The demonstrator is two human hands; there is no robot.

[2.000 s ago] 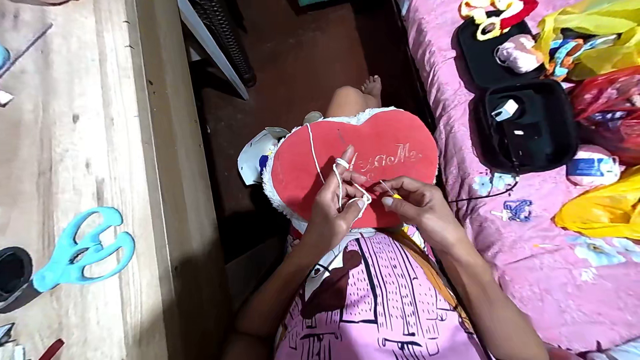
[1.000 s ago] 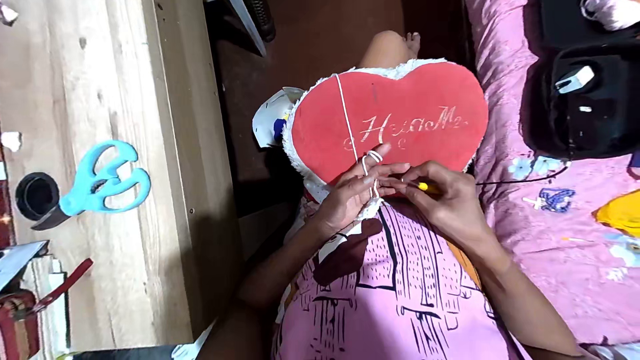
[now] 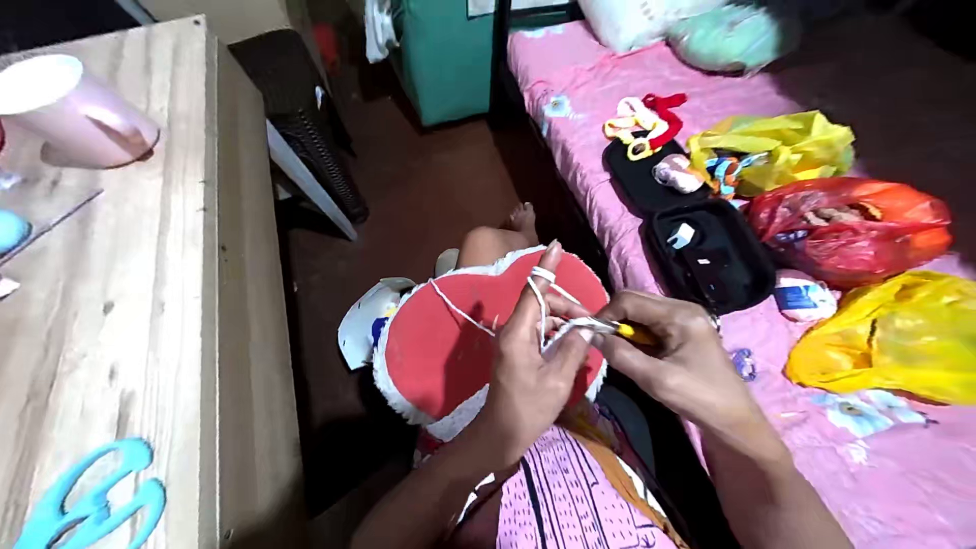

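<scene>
White yarn (image 3: 462, 308) runs across a red heart-shaped cushion or box (image 3: 438, 335) with a white fluffy edge, which rests on the lap. The yarn loops around the raised index finger of my left hand (image 3: 537, 362). Between that hand's thumb and fingers is a small strip of white yarn work (image 3: 568, 332). My right hand (image 3: 671, 343) grips a crochet hook with a yellow handle (image 3: 627, 330), its tip at the yarn work. Both hands are close together above the heart's right part.
On the wooden table at left are light-blue scissors (image 3: 95, 499) and a pink cylinder (image 3: 95, 122). The pink-covered bed at right holds an open black case (image 3: 709, 255), a red plastic bag (image 3: 854, 229), yellow bags (image 3: 892, 343) and a yarn ball (image 3: 804, 296).
The view has swung up and shows more of the bed and floor. My hands now cover more of the heart, and its lettering no longer shows.
</scene>
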